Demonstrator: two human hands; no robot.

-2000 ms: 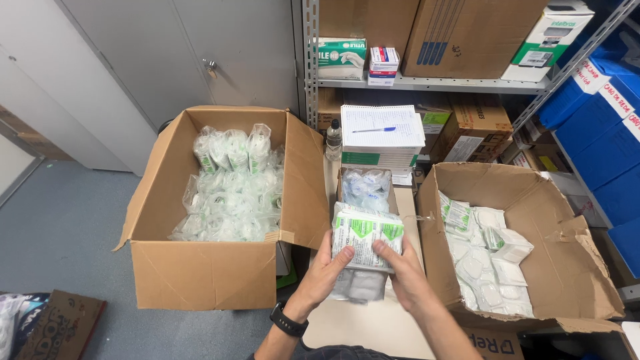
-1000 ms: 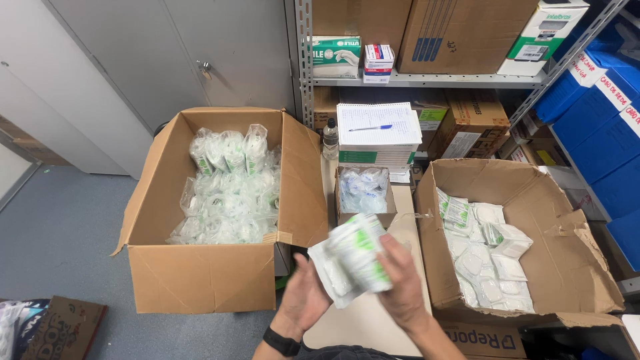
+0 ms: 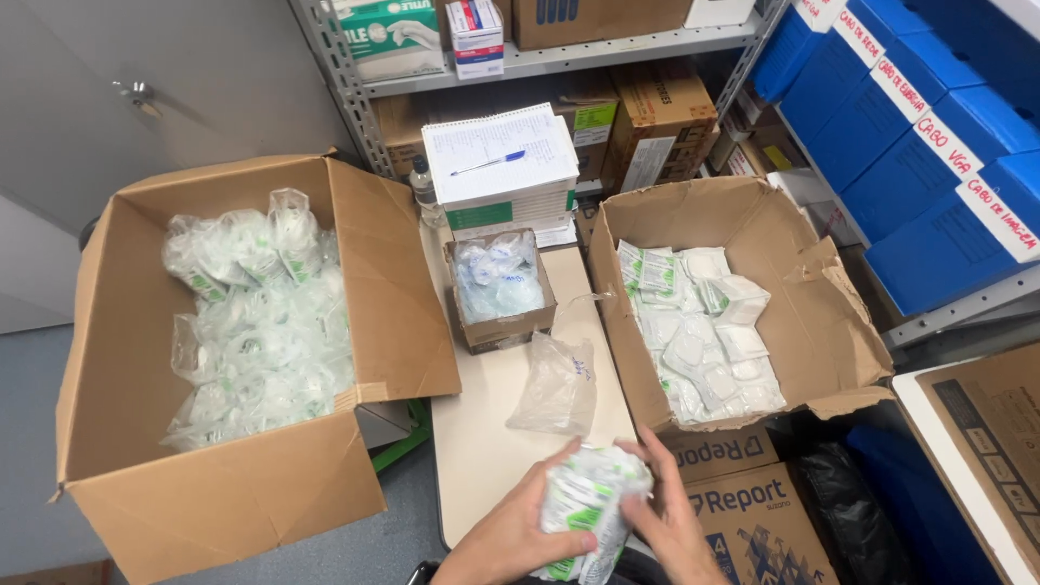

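Between my left hand (image 3: 532, 524) and my right hand (image 3: 662, 512) is a stack of white and green sealed packets (image 3: 593, 508), gripped from both sides above the table's near edge. Just beyond it, a clear plastic bag with blue handwriting (image 3: 561, 386) lies flat on the cream table (image 3: 475, 422). A small cardboard box (image 3: 508, 327) behind the bag holds crumpled clear bags. On the left, a large carton (image 3: 203, 479) contains many bagged packets (image 3: 260, 341). The open carton at right (image 3: 821, 325) holds loose white packets (image 3: 715, 349).
A spiral notebook (image 3: 496, 154) with a blue pen (image 3: 487, 163) rests on stacked boxes behind the small box, beside a small bottle (image 3: 424, 191). Metal shelving (image 3: 561, 57) stands at the back. Blue bins (image 3: 951, 219) line the right side. Printed cartons (image 3: 756, 520) sit below the right carton.
The packets in my hands have gone from a flat pile to a stack held on its side. The clear bag now lies uncovered on the table. The view has moved closer to the table.
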